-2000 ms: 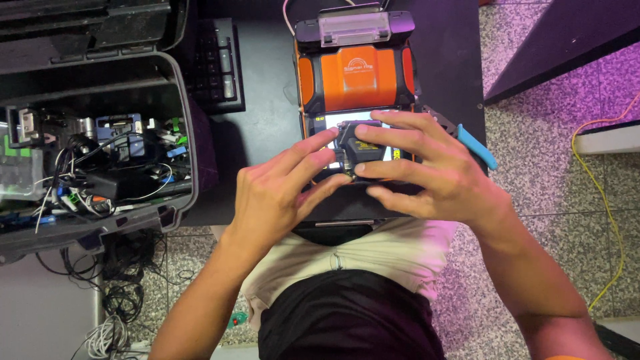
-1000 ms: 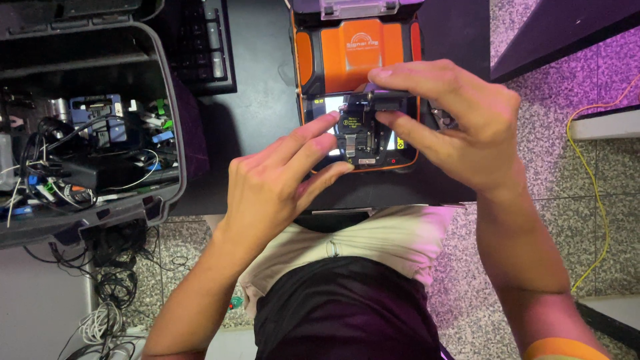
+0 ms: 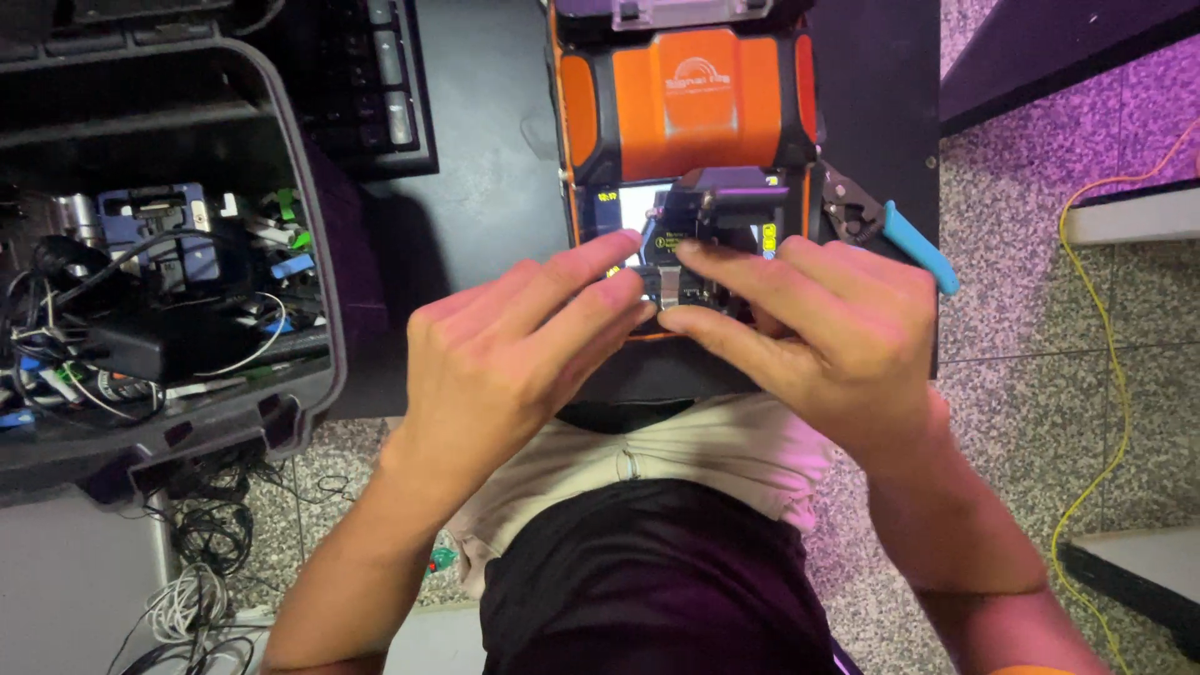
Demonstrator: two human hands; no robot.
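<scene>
A black fibre cleaver [image 3: 712, 234] with a raised lid lies over the lit screen of an orange and black fusion splicer [image 3: 698, 103]. My left hand [image 3: 516, 347] grips the cleaver's left side near its metal clamp, the thumb partly hidden. My right hand [image 3: 816, 328] touches it from the right, index fingertip on its top and thumb by the near edge. Whether a fibre lies in the clamp cannot be made out. Right of the splicer lies a stripping tool with light blue handles [image 3: 919, 248].
An open black case [image 3: 323, 281] full of cables and connectors stands at the left. Behind it lies a black keyboard [image 3: 398, 84]. Loose cables [image 3: 211, 534] hang at lower left, and a yellow cable [image 3: 1120, 375] runs along the speckled floor at right.
My right hand has come down from the cleaver's lid to its near part. The lid, covered by fingers two seconds ago, now shows raised. My left hand has stayed at the cleaver's left side.
</scene>
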